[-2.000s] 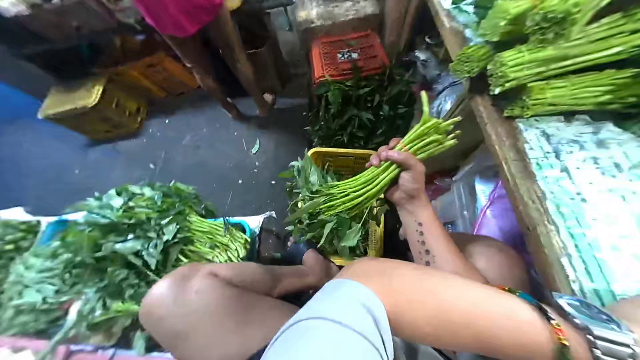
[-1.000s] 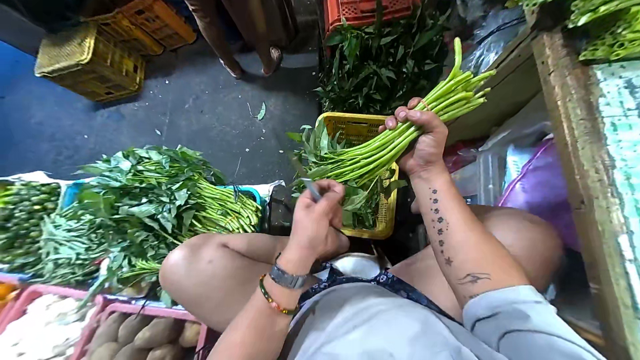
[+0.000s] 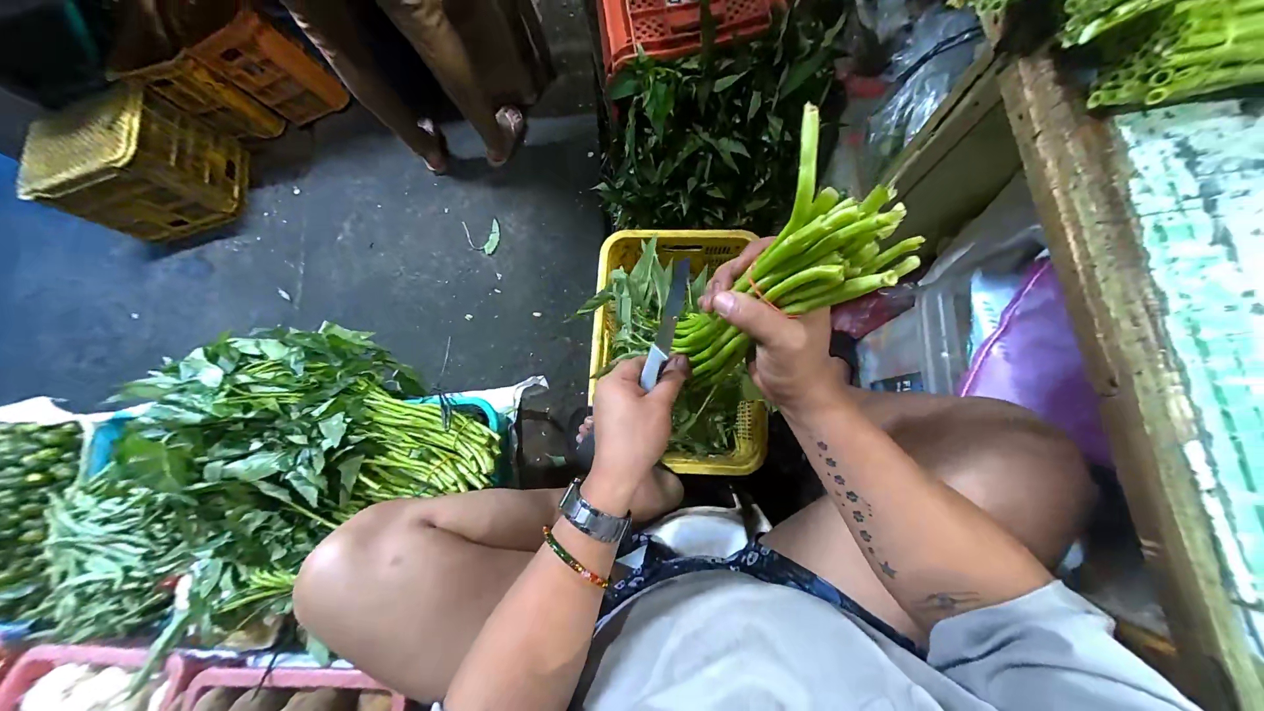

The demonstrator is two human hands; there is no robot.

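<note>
My right hand (image 3: 775, 326) grips a bundle of water spinach (image 3: 820, 252) around its stems, cut ends up and to the right, leaves down to the left. An orange-red band (image 3: 765, 294) circles the stems beside my thumb. My left hand (image 3: 634, 415) is closed on the pale handle of a knife (image 3: 670, 326), its dark blade pointing up beside the stems. Below both hands is a yellow plastic crate (image 3: 750, 434) with leafy greens in it.
Bundled greens (image 3: 267, 425) lie at the left, above pink crates (image 3: 286, 681). A red crate (image 3: 681, 25) and more leaves (image 3: 711, 138) are ahead. A wooden table edge (image 3: 1096, 296) runs along the right, near a purple bag (image 3: 1037, 365). Another person's legs (image 3: 444, 79) stand beyond.
My left hand, down by my leg two seconds ago, has come up with the knife to the stems. The bundle is still in my right hand. The view has shifted.
</note>
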